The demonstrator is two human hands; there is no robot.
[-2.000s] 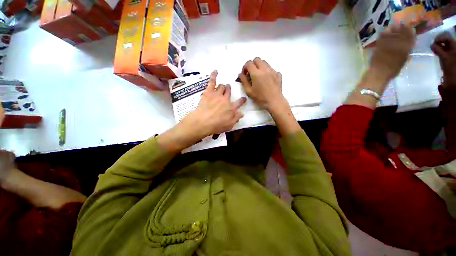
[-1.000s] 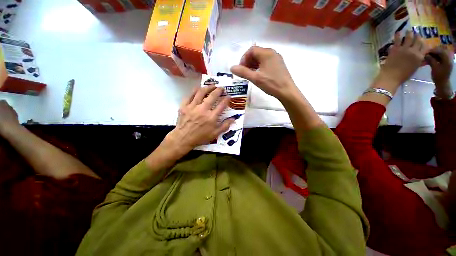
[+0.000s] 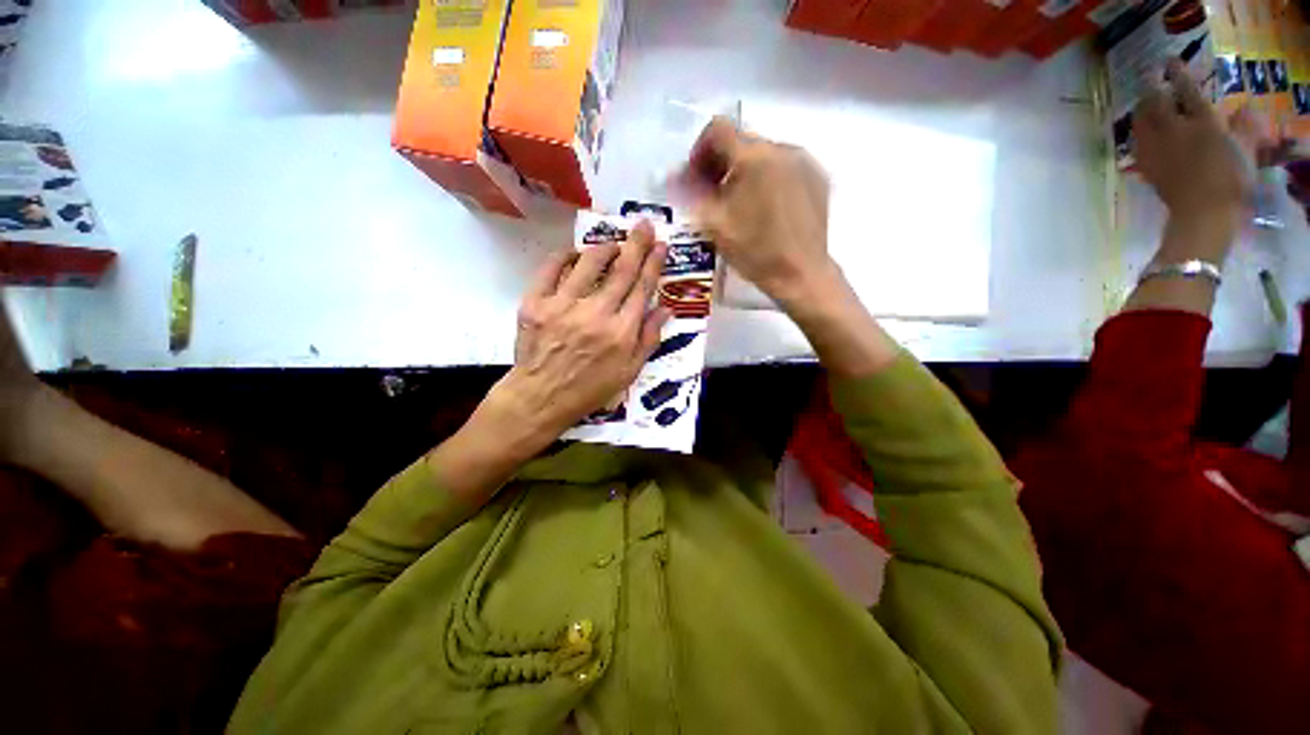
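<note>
A retail box [image 3: 672,359] lies at the table's front edge in front of me, white printed face up, its near end past the edge. My left hand [image 3: 589,323] lies flat over its left part, fingers spread, pressing it down. My right hand [image 3: 769,201] is raised just beyond the box's upper right corner, fingers bent together and blurred. Whether something small is between its fingertips cannot be told. White sheets [image 3: 891,230] lie on the table right of the box. A small clear piece [image 3: 700,112] shows beyond my right hand.
Two orange boxes [image 3: 543,101] stand just beyond my left hand. A thin yellow-green stick [image 3: 183,295] and another box [image 3: 50,201] lie left. Orange boxes [image 3: 934,26] line the back. A person in red [image 3: 1149,388] works at right; another person's arm [image 3: 129,474] is at left.
The box was turned from its text face to its picture face, and my left hand now lies flat on it. My right hand rose and has moved slightly at the box's far corner.
</note>
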